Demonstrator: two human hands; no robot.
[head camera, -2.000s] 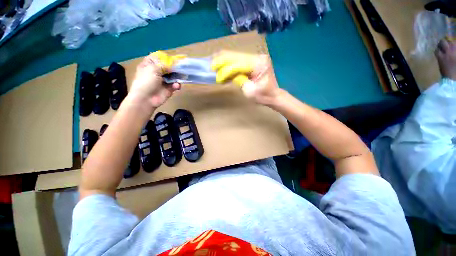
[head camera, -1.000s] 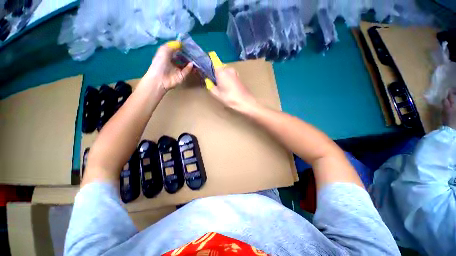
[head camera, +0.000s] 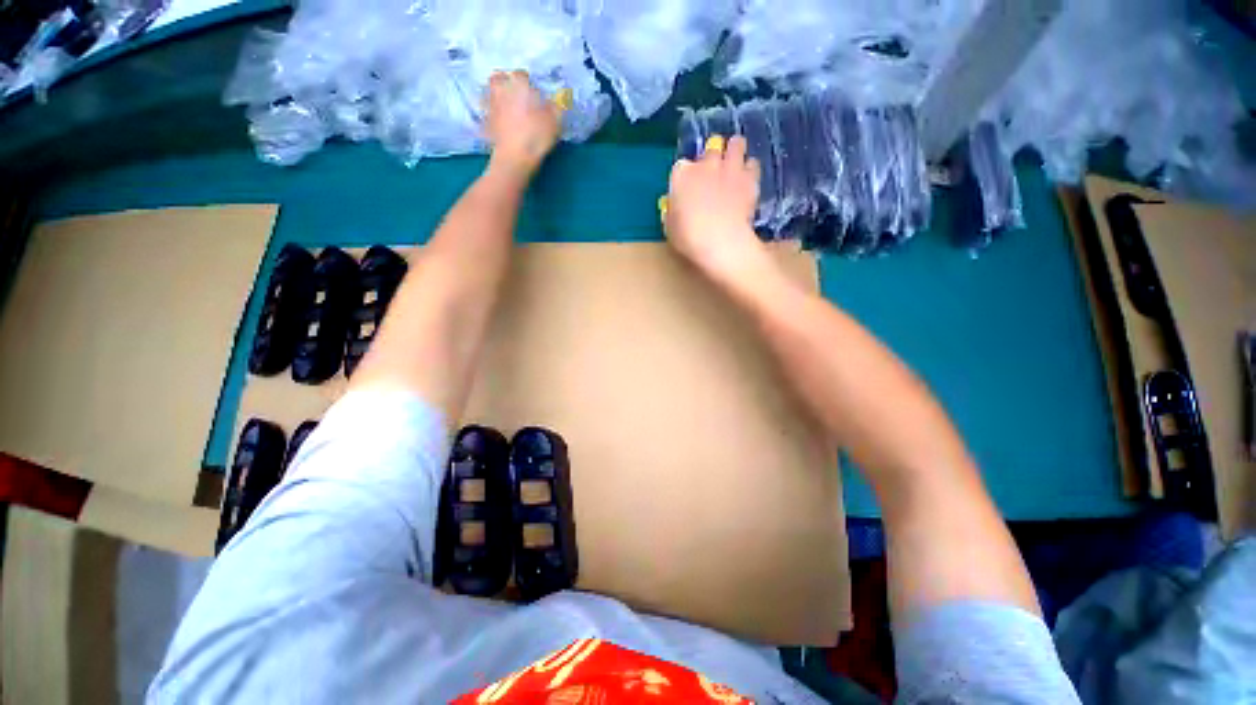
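My left hand, yellow cots on its fingertips, is at the near edge of the heap of empty clear bags; whether it holds film is unclear. My right hand is over the left end of the row of bagged housings, fingers bent down at the nearest one; its grip is hidden. Bare glossy black housings lie in two rows on the cardboard sheet: an upper row at the left and a lower row nearer me. My left arm and sleeve hide part of the lower row.
A spare cardboard sheet lies at the left on the green mat. An open carton is below the left edge. At the right, more housings lie on cardboard beside a coworker's light blue sleeve.
My hands have parted from the film-covered item they held together. The left moved to the empty bags, the right to the bagged row. That item is not visible in my hands. The view has shifted.
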